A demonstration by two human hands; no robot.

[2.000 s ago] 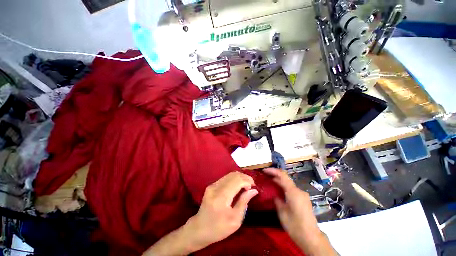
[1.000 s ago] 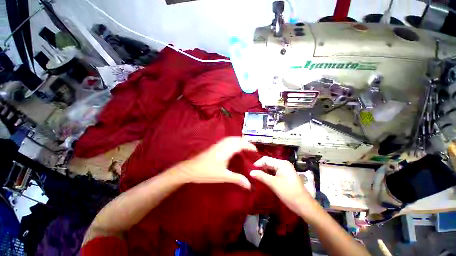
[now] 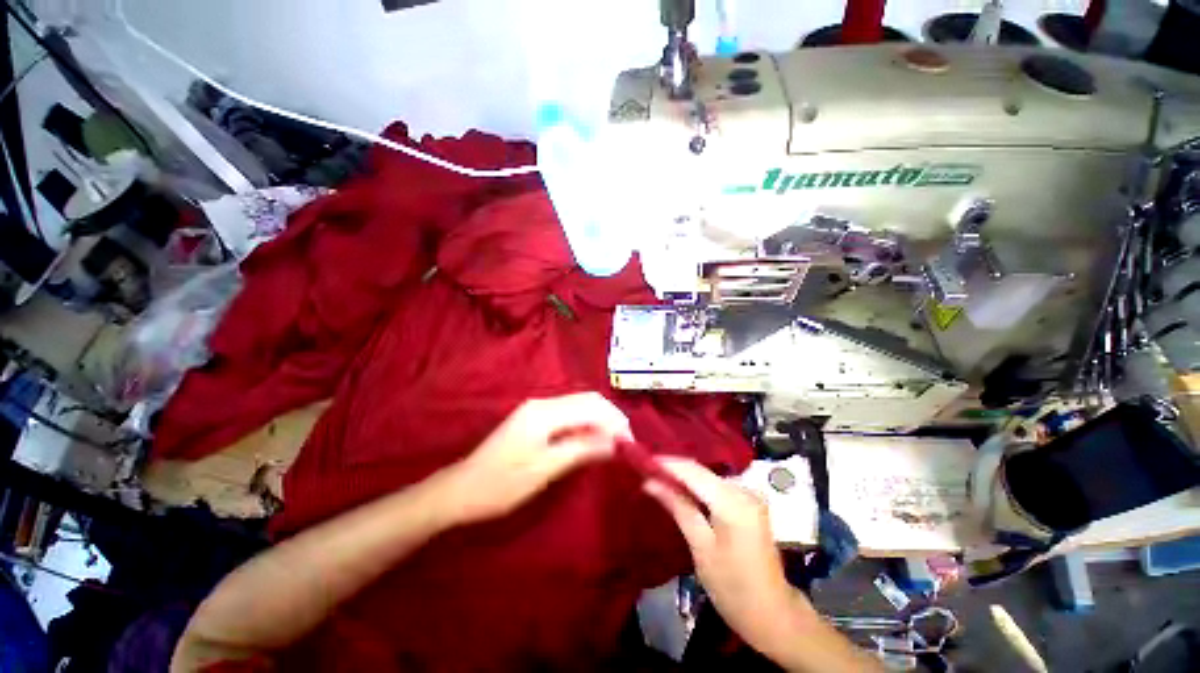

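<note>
A large heap of deep red, finely ribbed garment cloth [image 3: 395, 355] lies left of the machine and comes down towards my lap. My left hand [image 3: 546, 454] holds a red fabric edge between thumb and fingers. My right hand [image 3: 717, 526] holds the same edge just to the right, its fingers pinched on it. The edge is raised a little in front of the machine bed [image 3: 658, 355]. A small green scrap [image 3: 562, 308] lies on the heap. The cream coverstitch machine [image 3: 895, 171] stands beyond, with no hand at its presser foot.
A pale blue-white lamp [image 3: 579, 197] hangs at the needle end on a white cable. A black open pouch [image 3: 1099, 473] sits right of the bed. A clear plastic bag [image 3: 178, 329] and clutter lie at the left. A brown board [image 3: 217, 460] shows under the cloth.
My hands have drawn closer together, and the edge between them is now pulled up into a narrow fold. Earlier they were farther right over the cloth. The view has swung between the frames.
</note>
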